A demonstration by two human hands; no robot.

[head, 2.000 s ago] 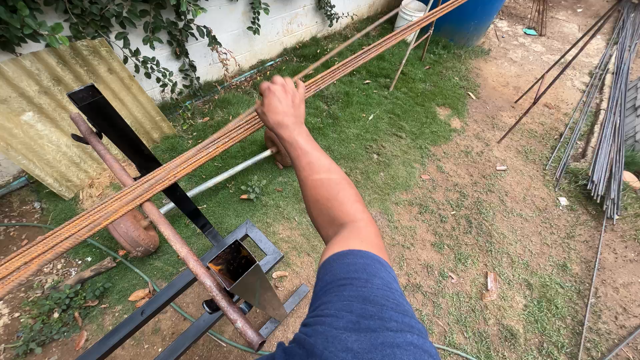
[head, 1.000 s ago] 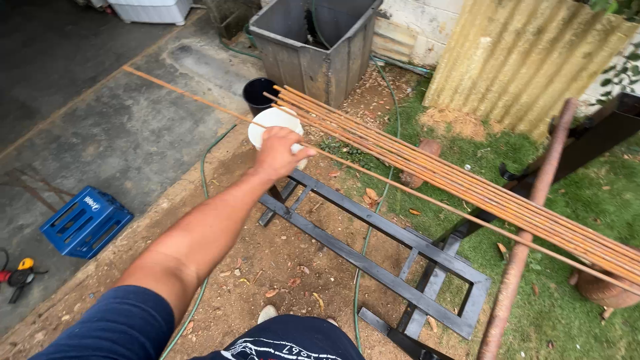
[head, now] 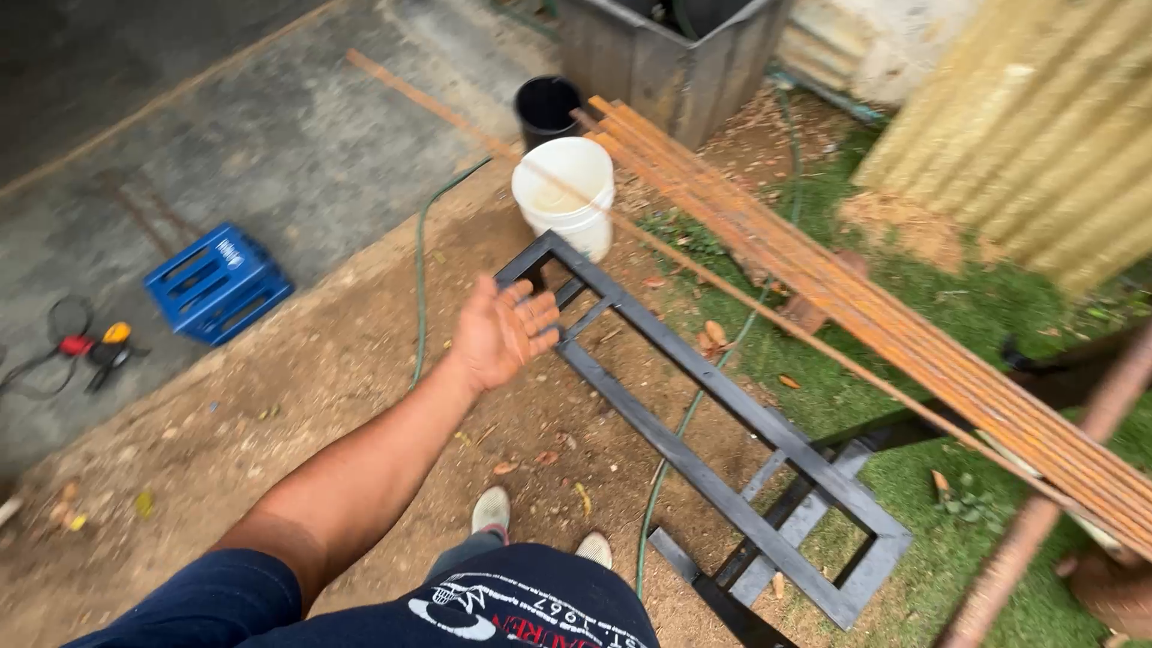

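My left hand (head: pixel 508 335) is raised with its palm up and fingers apart, holding nothing. It appears just left of the corner of a black metal frame (head: pixel 630 310). A single thin rusty steel rod (head: pixel 720 281) runs diagonally from over the concrete, across the white bucket, toward the lower right. Beside it lies a bundle of rusty steel rods (head: pixel 837 270), which crosses over a brown metal pipe (head: pixel 1008 558) at the right. Motion blurs the rods somewhat. My right hand is out of view.
A white bucket (head: pixel 567 193) and a black bucket (head: pixel 547 101) stand beside a large grey bin (head: pixel 666 67). A blue plastic crate (head: pixel 219 283) and a corded tool (head: pixel 103 346) rest on the concrete. A green hose (head: pixel 421 270) crosses the dirt. Corrugated sheet (head: pixel 1017 135) leans at upper right.
One second ago my left hand was on the single rod by the white bucket; it has let go and moved off with its palm turned up. The view has swung well away from the first frame.
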